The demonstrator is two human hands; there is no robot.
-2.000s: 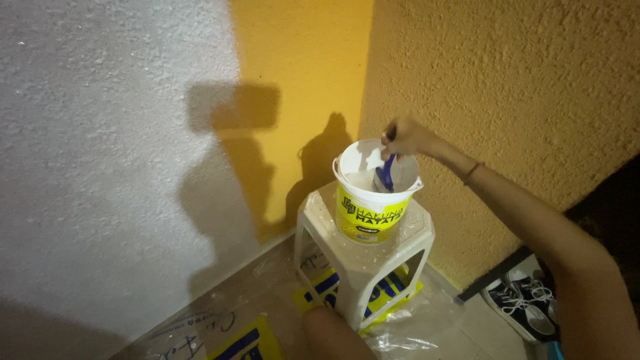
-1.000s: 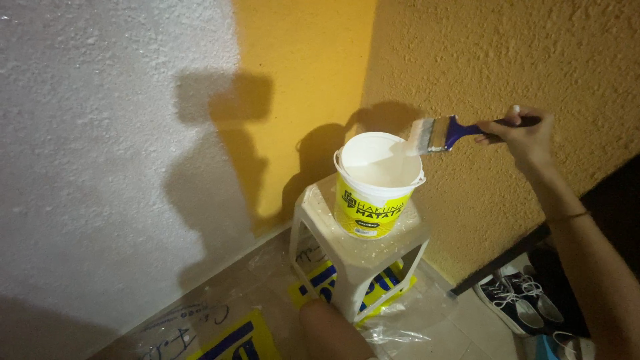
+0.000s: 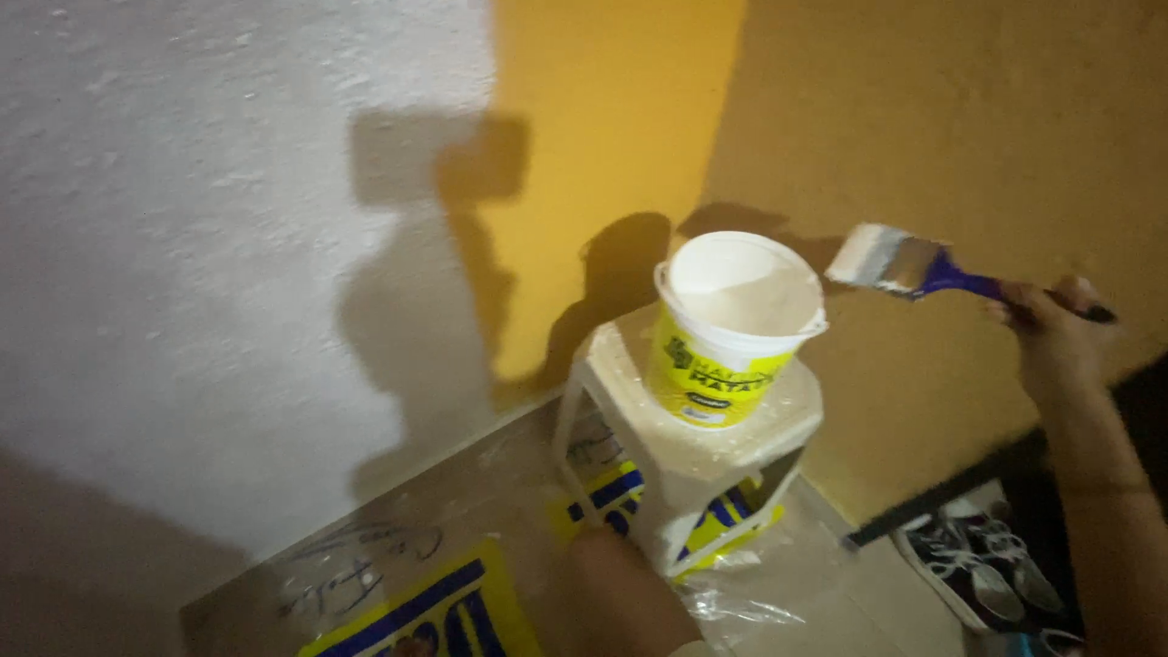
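Note:
My right hand (image 3: 1054, 315) is closed around the dark handle of a purple paintbrush (image 3: 949, 274), held to the right of the bucket with its bristles pointing left. White paint coats the bristles. A white plastic bucket (image 3: 721, 365) with a yellow printed wrap stands on a white plastic stool (image 3: 730, 456); pale paint shows inside it. Brush and bucket are apart. My left hand cannot be made out; bare skin at the bottom centre looks like a leg or knee.
A white textured wall (image 3: 228, 228) on the left meets yellow and ochre walls (image 3: 912, 109). Clear plastic sheeting with yellow and blue print (image 3: 438, 611) covers the floor around the stool. Black sneakers with white laces (image 3: 985, 557) lie beside a dark edge at lower right.
The brush was inside the bucket two seconds ago, then at its right rim. My right hand has carried it out and further right, away from the bucket.

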